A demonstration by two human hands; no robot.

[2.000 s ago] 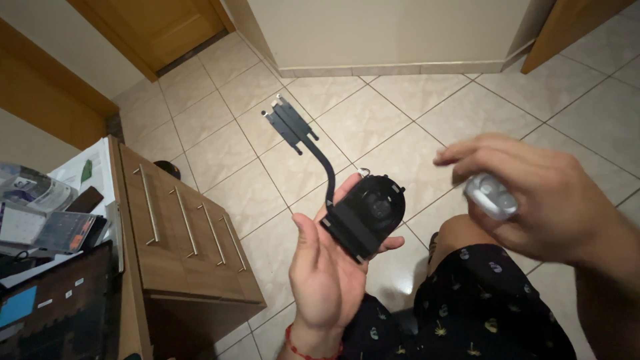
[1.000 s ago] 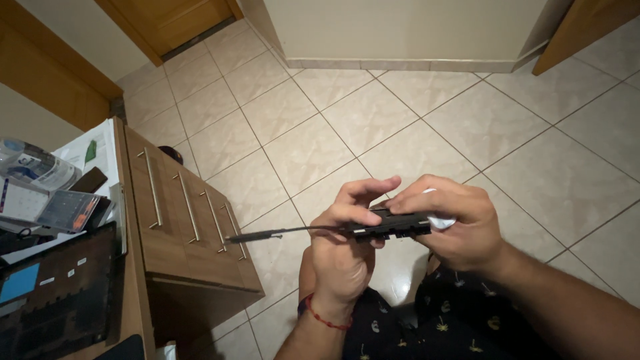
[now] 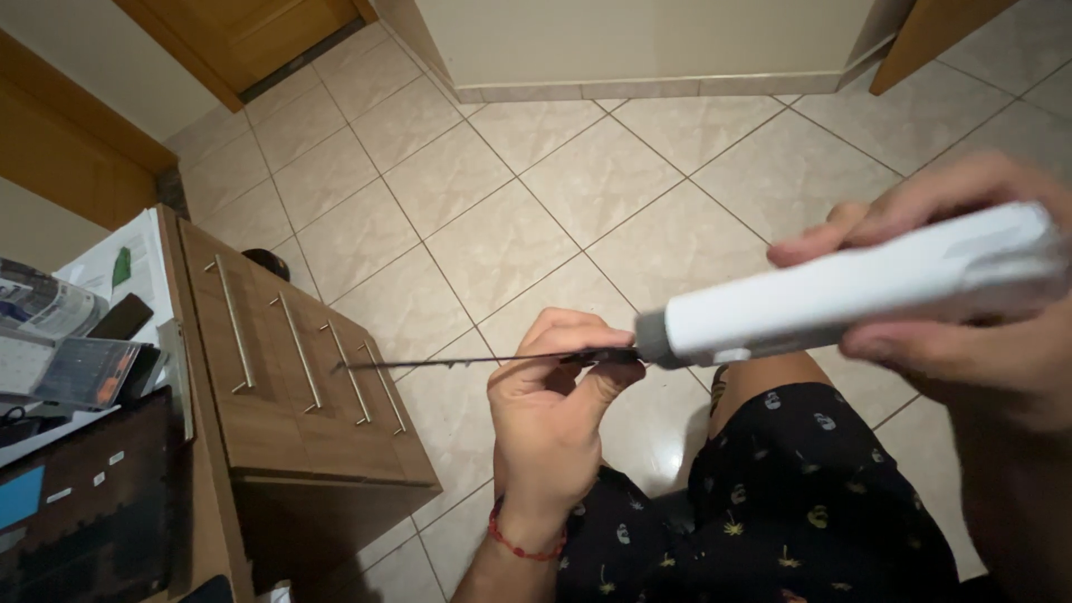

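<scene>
My left hand (image 3: 548, 402), with a red bracelet at the wrist, pinches the black laptop cooling fan with its heatsink (image 3: 607, 355). The part is seen edge-on, its thin heat pipe (image 3: 435, 363) pointing left over the drawers. My right hand (image 3: 963, 310), partly blurred, grips a white cylindrical device (image 3: 804, 293) with a grey end and a translucent rear part. The device's grey end lies right beside the fan; whether they touch I cannot tell.
At left stands a wooden drawer cabinet (image 3: 276, 368) with metal handles. On its top are a dark laptop cover (image 3: 92, 494), a clear plastic case (image 3: 79, 368), a clear container (image 3: 46, 297) and papers. Tiled floor (image 3: 536, 218), wall and doors lie beyond; my legs are below.
The fan was flat on my left palm two seconds ago and is now edge-on between the fingers. My right hand has moved off the fan to the right, and the white device now shows lengthwise.
</scene>
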